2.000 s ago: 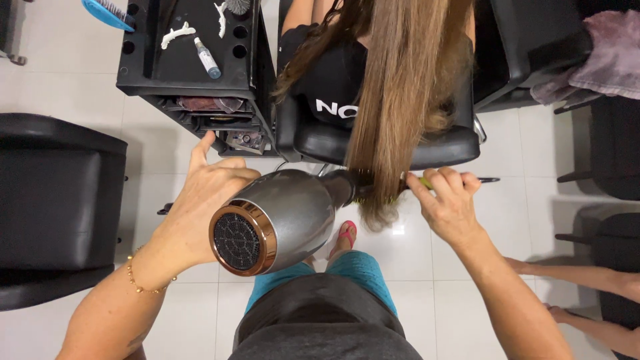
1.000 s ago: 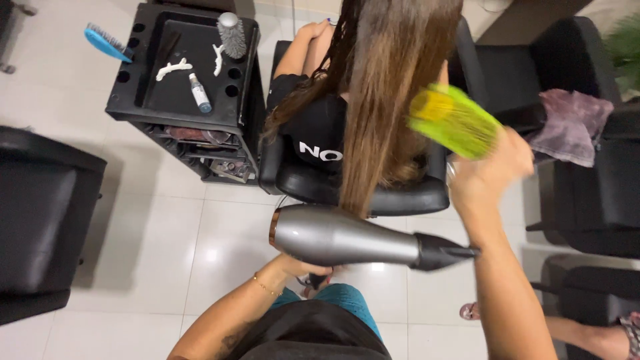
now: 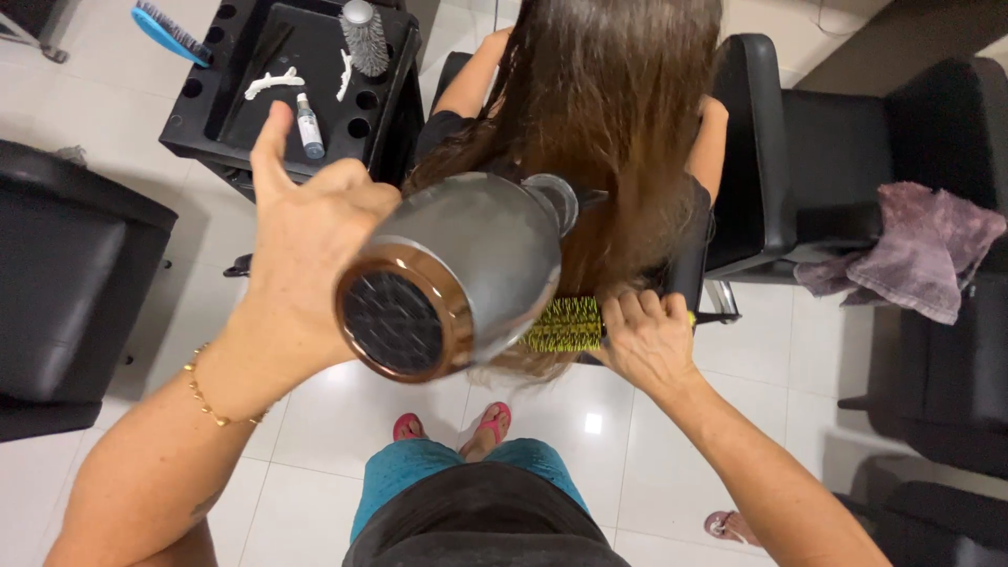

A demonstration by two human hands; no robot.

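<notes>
My left hand (image 3: pixel 315 228) grips a grey hair dryer (image 3: pixel 472 244) with a copper-coloured rear ring; its body hides the handle and most of my fingers. The dryer's nozzle points away from me at the long brown hair (image 3: pixel 606 150) of a seated person. My right hand (image 3: pixel 647 337) is closed around the handle of a round brush with yellow-green bristles (image 3: pixel 568 324). Ends of the hair lie at the brush and hang below it. The dryer covers the brush's left end.
A black trolley (image 3: pixel 177 130) at the upper left bears a grey round brush (image 3: pixel 364 43), white hair clips (image 3: pixel 273 81), a small bottle (image 3: pixel 309 126) and a blue brush (image 3: pixel 168 33). Black chairs (image 3: pixel 59 291) flank both sides; a mauve towel (image 3: pixel 917 248) hangs at right. Another person's foot (image 3: pixel 736 528) shows lower right.
The yellow-green brush, raised beside the hair a second ago, is now down at the hair's ends. The dryer has turned from pointing right to pointing at the hair.
</notes>
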